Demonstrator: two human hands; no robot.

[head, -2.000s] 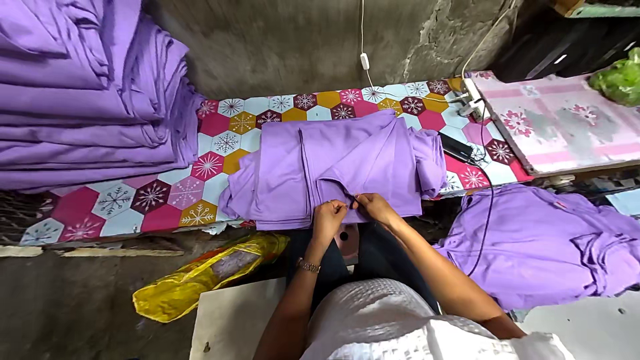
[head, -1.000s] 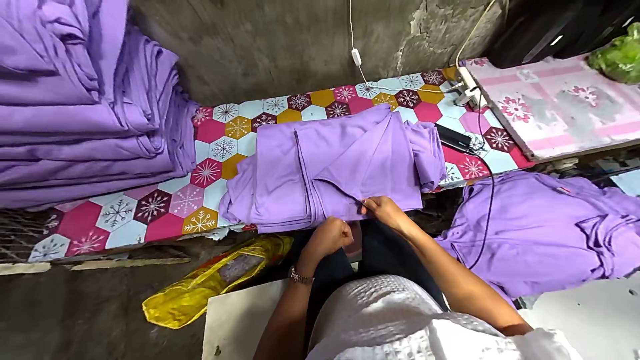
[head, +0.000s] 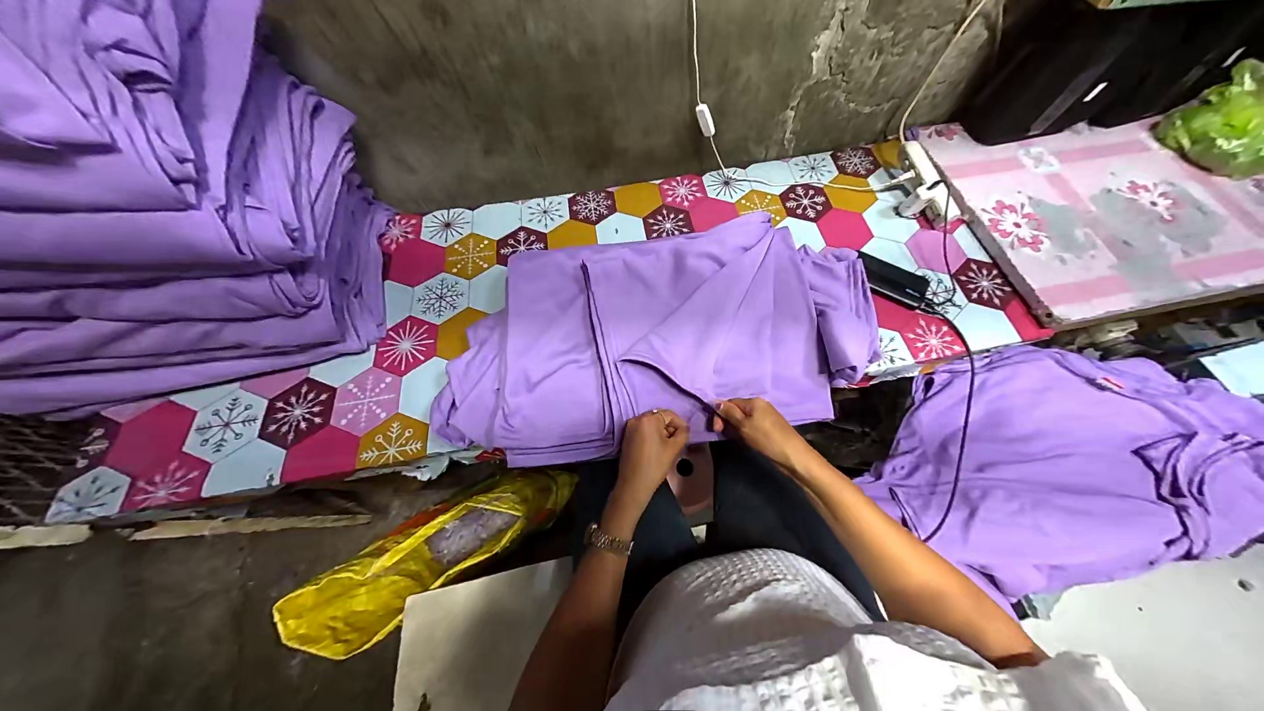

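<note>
Folded purple fabric pieces (head: 553, 346) lie in a layered stack on a table with a snowflake-patterned cover (head: 326, 405). My left hand (head: 652, 444), with a metal-band watch on its wrist, is closed at the front edge of the stack; its fingertips are pinched together, and whether cloth is between them is hard to tell. Just right of it, my right hand (head: 746, 423) pinches the edge of the top purple piece, where a dark strip shows beside the fingers. That piece's upper layer is folded over diagonally.
A tall pile of purple fabric (head: 178, 227) rises at the left. More purple fabric (head: 1047, 464) lies at the right, crossed by a dark cable (head: 966, 425). A black adapter (head: 894, 281) and white power strip (head: 928, 183) rest behind. A yellow sack (head: 395, 573) lies below.
My left hand was at the cloth edge beside the right, then lower and slightly apart from it; now it is raised again to the edge. My right hand stays at the fabric edge.
</note>
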